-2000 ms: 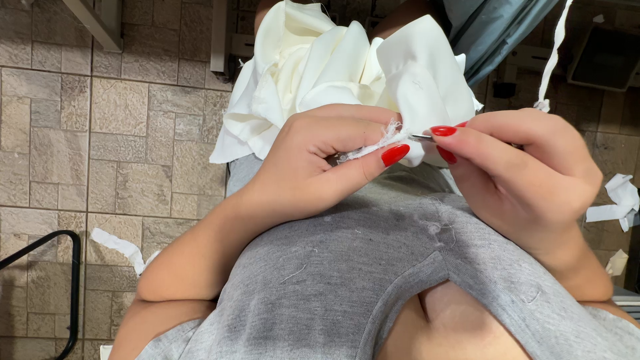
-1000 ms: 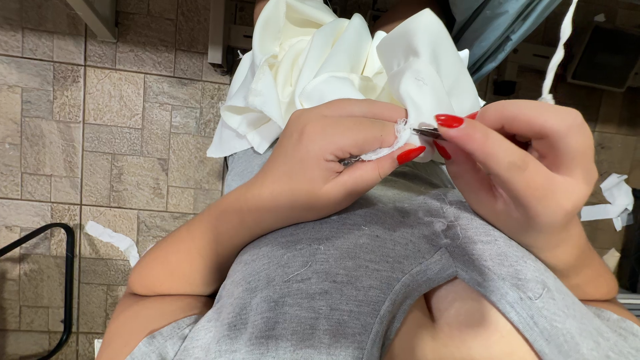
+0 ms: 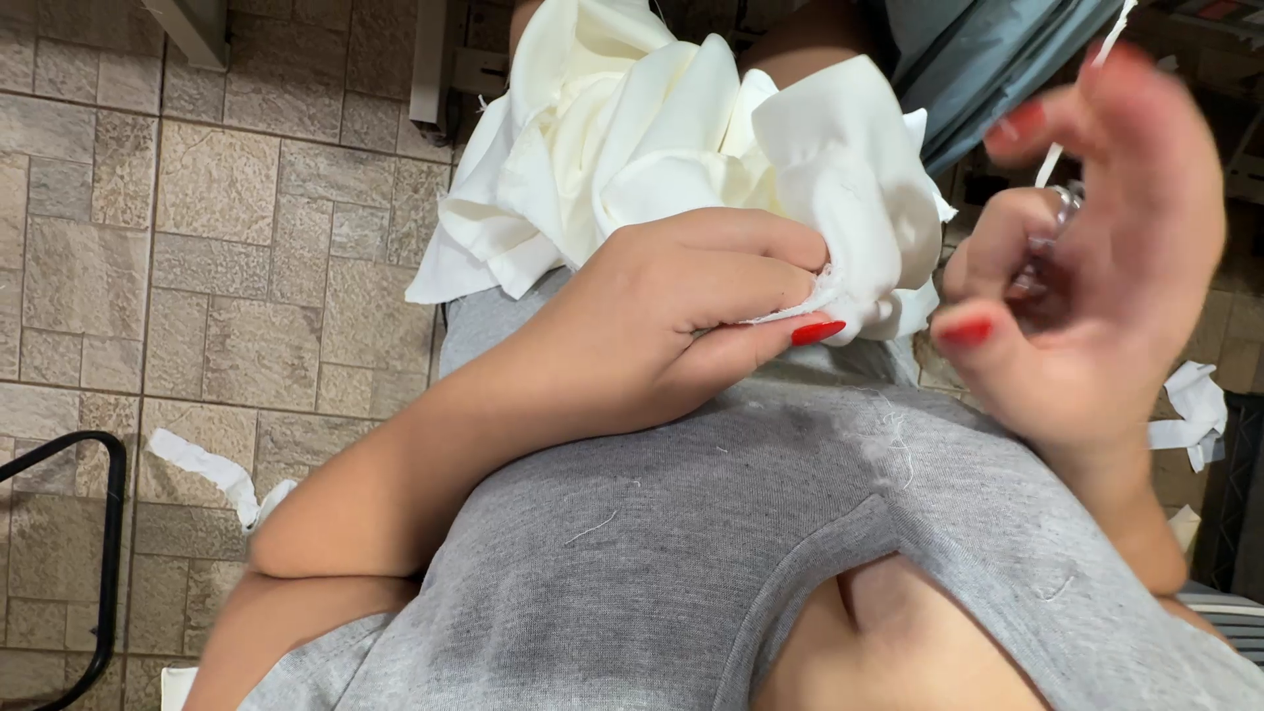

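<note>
Near the middle of the head view, my left hand [image 3: 706,301] pinches the frayed, thready edge of a piece of white fabric [image 3: 592,168] between thumb and fingers. The rest of the fabric lies bunched over my lap. My right hand [image 3: 1096,257] is raised to the right of it, apart from the fabric and blurred, with index finger and thumb spread and other fingers curled. Something shiny and metallic [image 3: 1032,262] shows within the curled fingers; whether it is a tool or rings is unclear.
A narrow white strip [image 3: 1051,166] hangs behind my right hand. Fabric scraps [image 3: 202,464] lie on the tiled floor at the left, and another scrap [image 3: 1195,405] is at the right. A black tubular frame [image 3: 114,553] stands at lower left; metal legs [image 3: 430,74] are at the top.
My right hand has moved away to the right from the fabric edge, where it held a small metal tool tip. Its index finger and thumb have parted. My left hand still grips the edge.
</note>
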